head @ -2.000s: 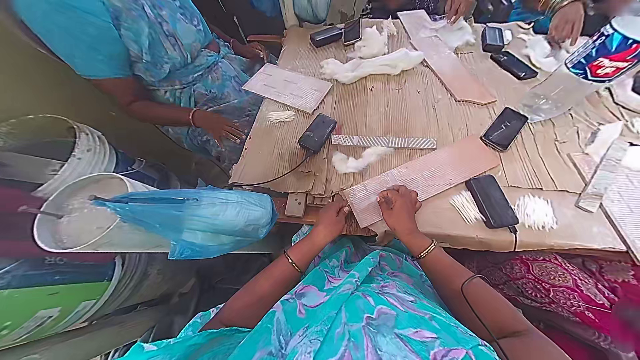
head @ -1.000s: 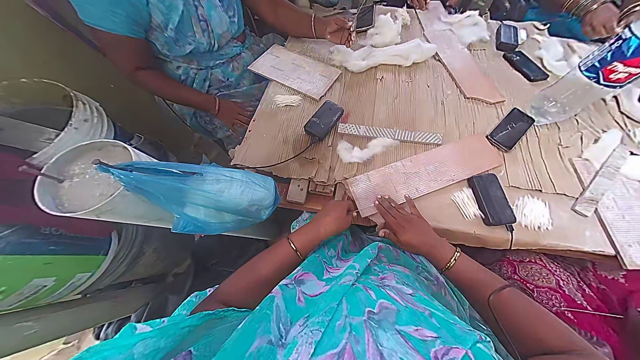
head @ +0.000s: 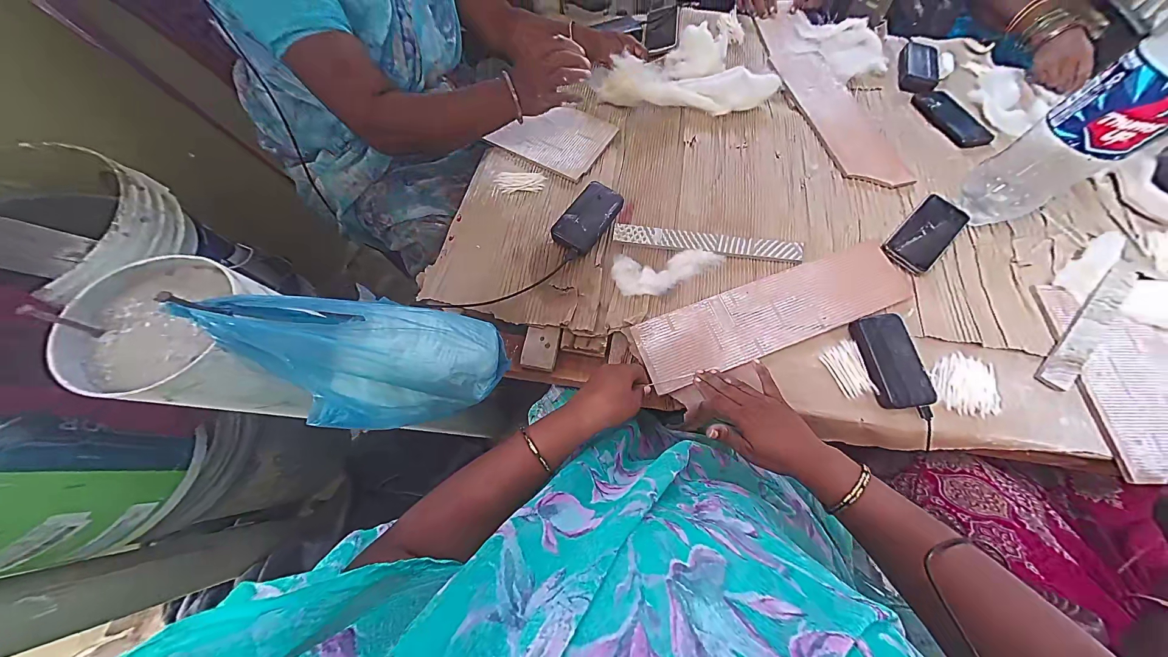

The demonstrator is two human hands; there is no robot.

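Observation:
A pinkish ridged board [head: 771, 315] lies slanted at the near edge of the table. My left hand [head: 616, 394] is curled at its lower left corner; whether something is between the fingers is hidden. My right hand [head: 753, 420] lies with fingers spread at the board's near edge, palm down. Beyond the board are a tuft of white cotton [head: 664, 272] and a patterned flat strip [head: 710, 243]. Right of my right hand, thin white rolled wicks [head: 849, 369] and a second pile of wicks [head: 967, 384] lie on either side of a black device with a cable [head: 891, 361].
A blue plastic bag [head: 411, 356] rests by a white bucket [head: 137, 328] at the left. A plastic bottle [head: 1058, 137] leans in at the right. Across the table, a co-worker's hands [head: 557, 68] are near cotton [head: 693, 87] and another board [head: 557, 141]. Phones lie about.
My right hand has moved off the board's face to its near edge. The co-worker's hand at the upper left has come to the cotton. Cotton and wicks near me have not moved.

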